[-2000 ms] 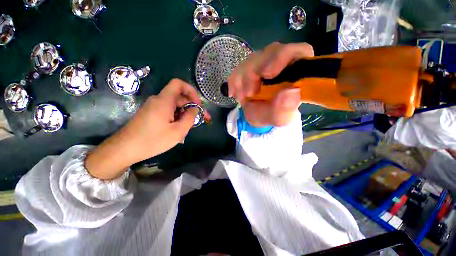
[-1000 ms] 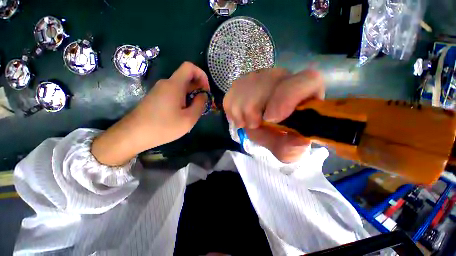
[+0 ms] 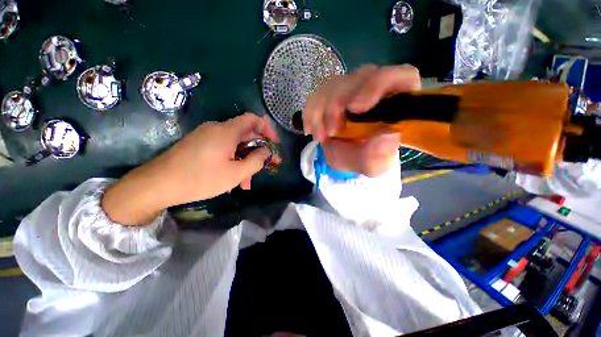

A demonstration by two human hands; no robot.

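Note:
My left hand [image 3: 211, 155] holds a small round chrome housing [image 3: 259, 150] on its side between thumb and fingers. My right hand [image 3: 359, 118] is closed around the front of an orange electric screwdriver [image 3: 501, 125] with a black grip. The driver's black nose points left, towards the housing, with a gap between them. A thin bit is not clear to see. A blue band [image 3: 329, 170] is at my right wrist. The round perforated screw tray [image 3: 290, 79] lies just behind my hands, full of tiny shiny specks.
Several chrome housings, one of them [image 3: 165, 91] near my left hand, lie on the dark green mat [image 3: 191, 39]. A clear plastic bag [image 3: 491, 46] and a black box with a pale label [image 3: 447, 25] are at the back right. Blue racks [image 3: 547, 299] stand lower right. A white sleeve shows at right.
The driver has swung up from its tilted position a second ago, and its nose has drawn away from the housing. The held housing is turned differently. The view has shifted slightly.

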